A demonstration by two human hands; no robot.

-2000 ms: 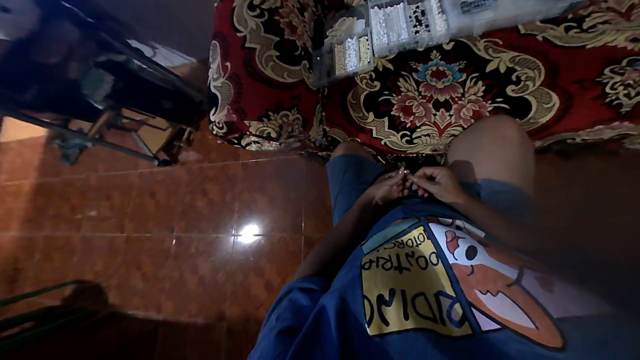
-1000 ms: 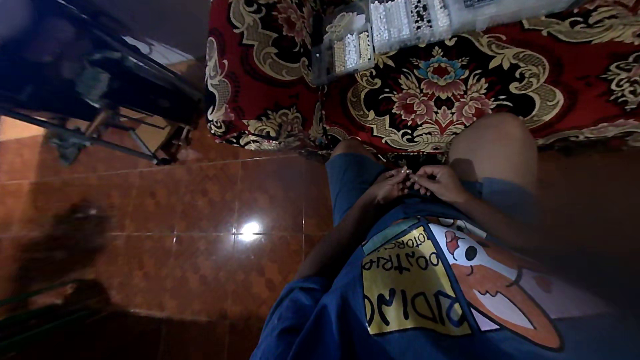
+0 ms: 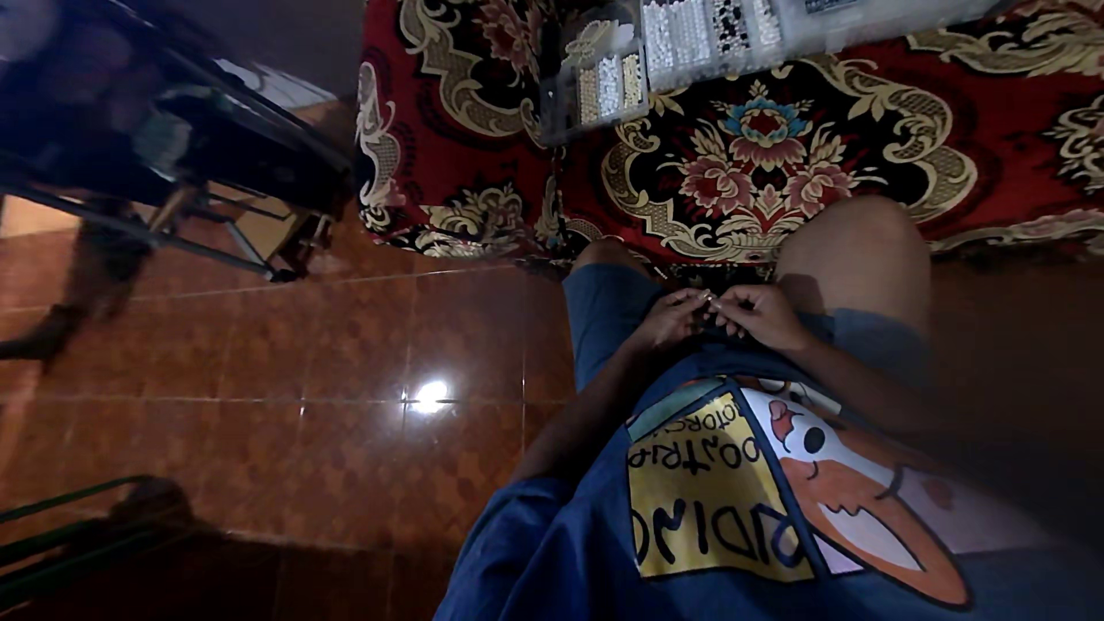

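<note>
My left hand (image 3: 671, 319) and my right hand (image 3: 761, 316) meet above my lap, fingertips nearly touching. Between them is a tiny pale thing (image 3: 709, 296), too small to name; it seems pinched by the fingers of both hands. A thin light strand or tip shows just above my left hand. Beyond my knees, a clear plastic bead box (image 3: 595, 121) with white, cream and gold beads lies on the patterned seat. Beside it a larger clear divided box (image 3: 703, 65) holds rows of white, clear and black-and-white beads.
The red floral upholstered seat (image 3: 768, 172) spans the top. At the left stands a dark metal-framed piece of furniture (image 3: 233, 233) on the brown tiled floor (image 3: 345, 345). Green metal bars (image 3: 69, 526) show at lower left. A person's foot (image 3: 52, 336) is at the left edge.
A dark figure's shadowy shape at the left has shifted, and a foot now shows near the left edge. My hands stay together in about the same place.
</note>
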